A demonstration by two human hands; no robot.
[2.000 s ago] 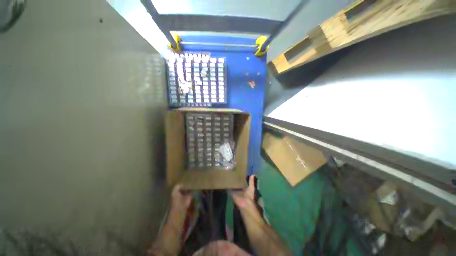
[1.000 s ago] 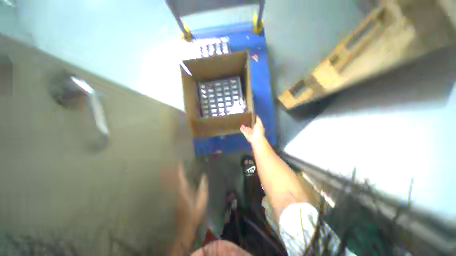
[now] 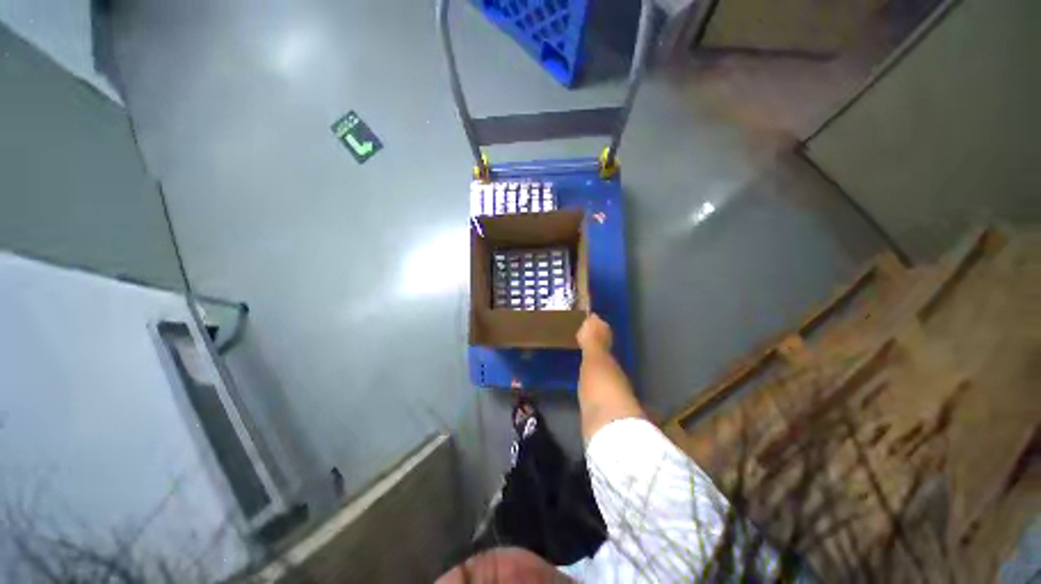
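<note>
An open brown carton (image 3: 527, 329) stands on the blue deck of the platform trolley (image 3: 610, 265). Inside it lies a grid tray of small pale parts (image 3: 531, 280), with a clear crinkled piece at its lower right corner. A second parts tray (image 3: 514, 196) lies on the deck beyond the carton and is partly hidden by it. My right hand (image 3: 595, 333) holds the carton's near right corner, with the fingers closed on it. My left hand is not in view.
The grey tubular handle (image 3: 548, 127) rises at the trolley's far end. A blue lattice pallet (image 3: 550, 34) lies beyond it. Wooden pallets (image 3: 788, 354) are at the right. A door panel's edge (image 3: 382, 508) is at the lower left. A green floor sign (image 3: 357, 136) is at the upper left.
The trolley and carton have moved forward out of the doorway onto grey floor. My left hand left the carton and went out of view. My right hand stays on the carton's corner.
</note>
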